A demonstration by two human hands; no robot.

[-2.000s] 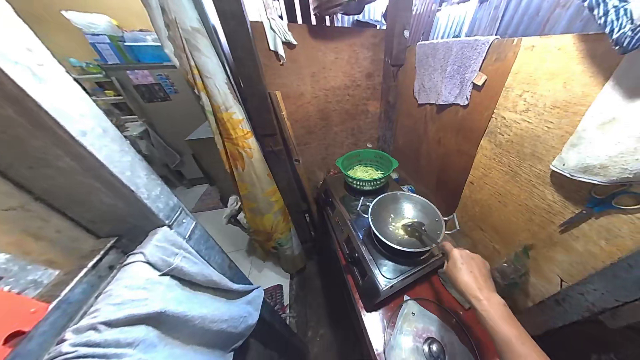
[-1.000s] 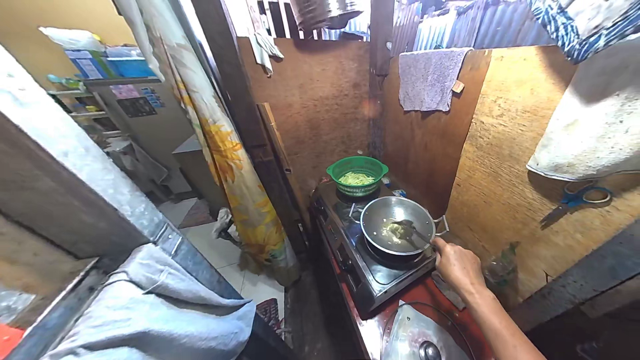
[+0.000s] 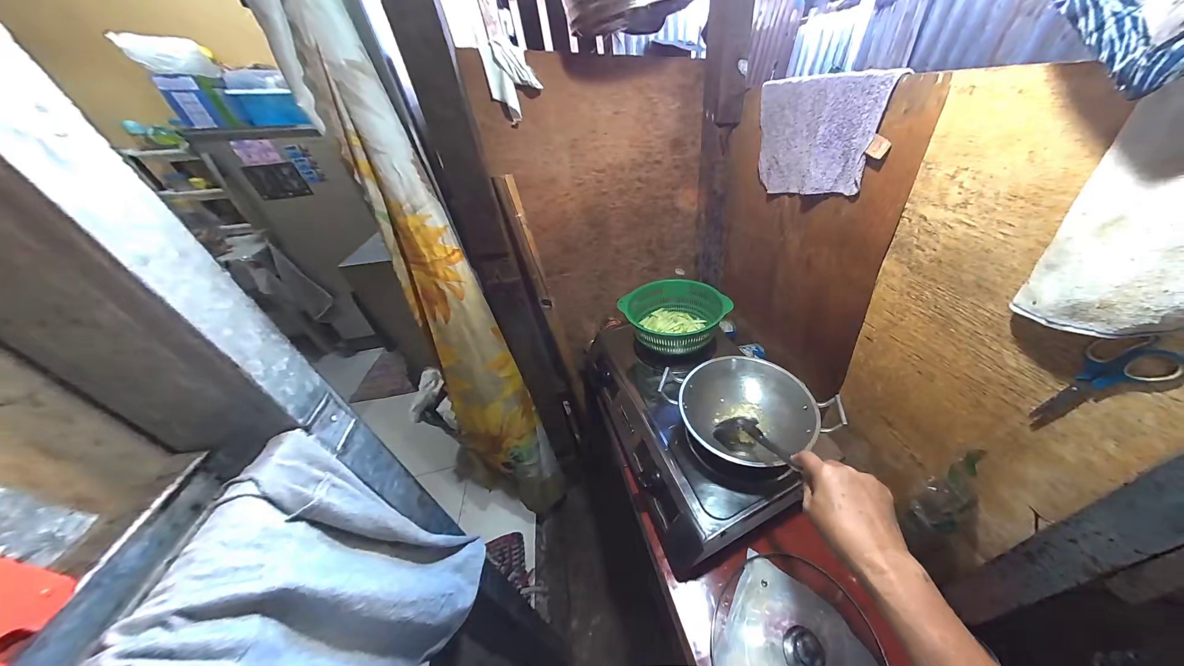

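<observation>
My right hand [image 3: 846,504] is closed around the handle of a dark ladle or turner [image 3: 740,430], whose head rests in a metal wok [image 3: 772,388] among small pale yellowish pieces of food [image 3: 743,410]. The wok, with a loop handle on each side, sits on the near burner of a two-burner gas stove [image 3: 680,462]. On the far burner stands a green plastic colander [image 3: 675,303] holding pale green shredded vegetable [image 3: 672,321]. A glass lid with a dark knob [image 3: 803,645] lies on the red surface nearest me. My left hand is out of view.
Plywood walls [image 3: 1008,240] close in behind and to the right of the stove. Scissors [image 3: 1110,370] and a purple towel [image 3: 823,134] hang there. A flowered curtain [image 3: 453,305] hangs left of the stove, and a grey-blue cloth [image 3: 314,564] drapes over a beam at lower left.
My right hand still grips the utensil. Its head has shifted within the wok, and the food pieces lie differently from one second ago. The view has shifted slightly.
</observation>
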